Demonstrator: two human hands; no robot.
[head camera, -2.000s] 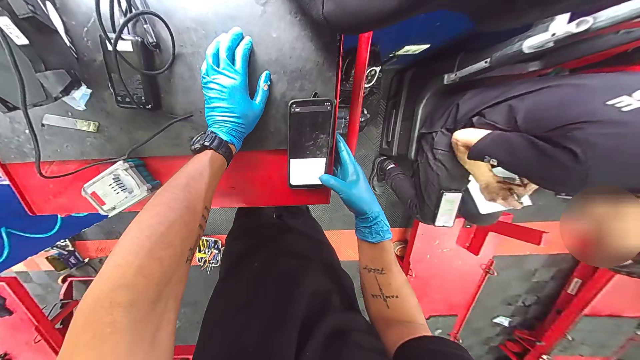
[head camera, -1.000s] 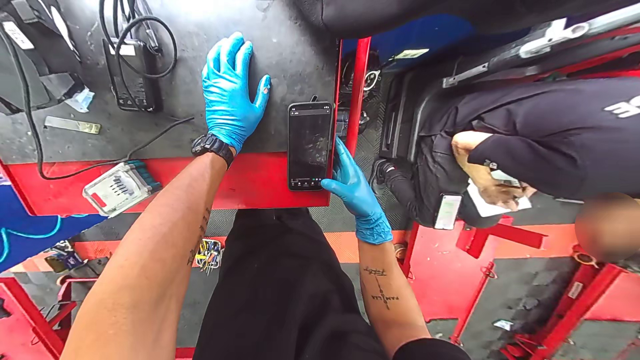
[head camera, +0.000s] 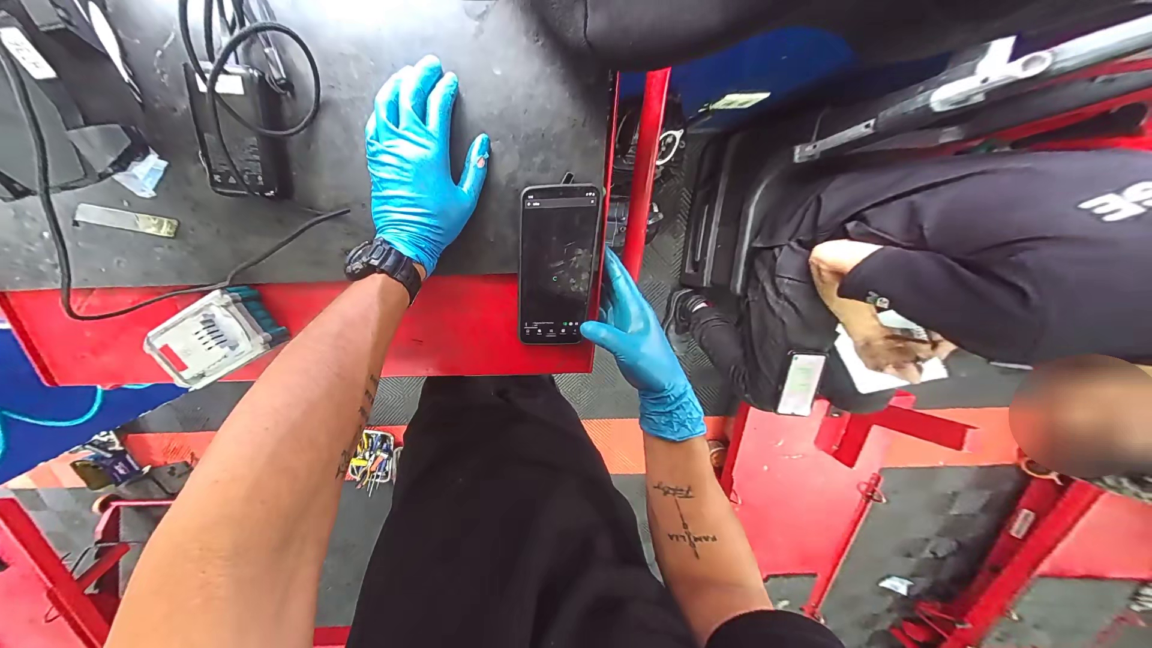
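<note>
My left hand, in a blue disposable glove, rests palm down with fingers spread on the black top of the workbench. A smartphone with a dark screen lies at the bench's right front corner, over the red edge. My right hand, gloved the same way, is at the phone's lower right side, its thumb at the lower right corner of the screen and its fingers beyond the bench edge. Whether it grips the phone is not plain.
Left on the bench are a black power adapter with a coiled cable, a metal strip and a clear bit case on the red edge. At right a seated person holds paper, near another phone and red metal frames.
The phone's screen, white in its lower part two seconds ago, is now dark nearly all over. Both my hands have stayed in about the same places.
</note>
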